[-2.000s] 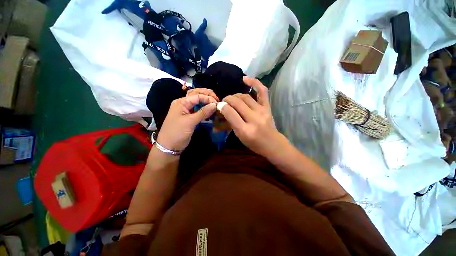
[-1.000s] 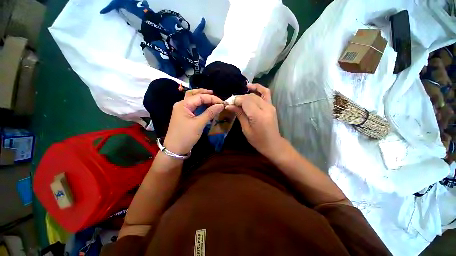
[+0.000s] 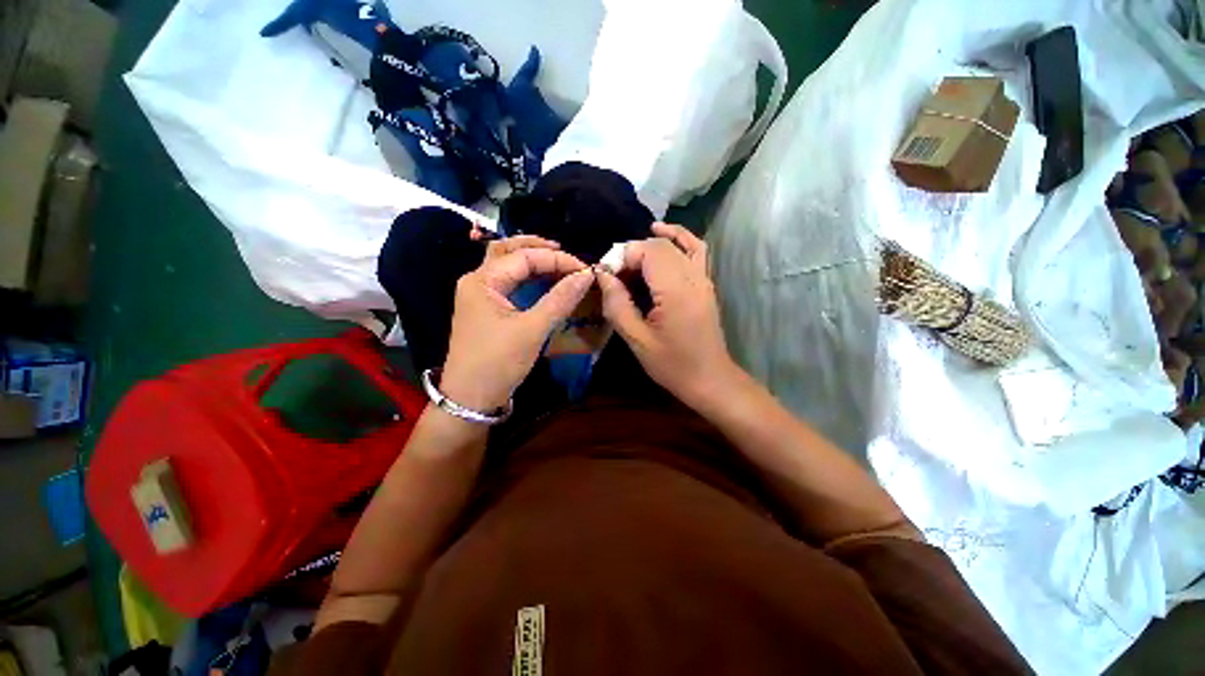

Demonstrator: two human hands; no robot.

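Observation:
My left hand (image 3: pixel 513 317) and my right hand (image 3: pixel 665 304) meet fingertip to fingertip over my lap, pinching something very small, likely the tag string, too fine to make out. A whitish piece (image 3: pixel 613 256) shows at my right fingertips. A brown hang tag (image 3: pixel 578 338) hangs just below the hands, over a blue plush toy (image 3: pixel 571 376) in my lap, mostly hidden by the hands and tag.
An open woven sack (image 3: pixel 212 132) in front holds blue toys (image 3: pixel 456 126) with lanyard straps. A red stool (image 3: pixel 198 462) at left carries a small tag stack (image 3: pixel 161 507). On the right white surface lie a tag block (image 3: pixel 957 135), a string bundle (image 3: pixel 954 306) and a black bar-shaped object (image 3: pixel 1055 108).
My hands have stayed together at nearly the same spot, turning slightly. The brown tag below them shows more than at first, and its angle has changed.

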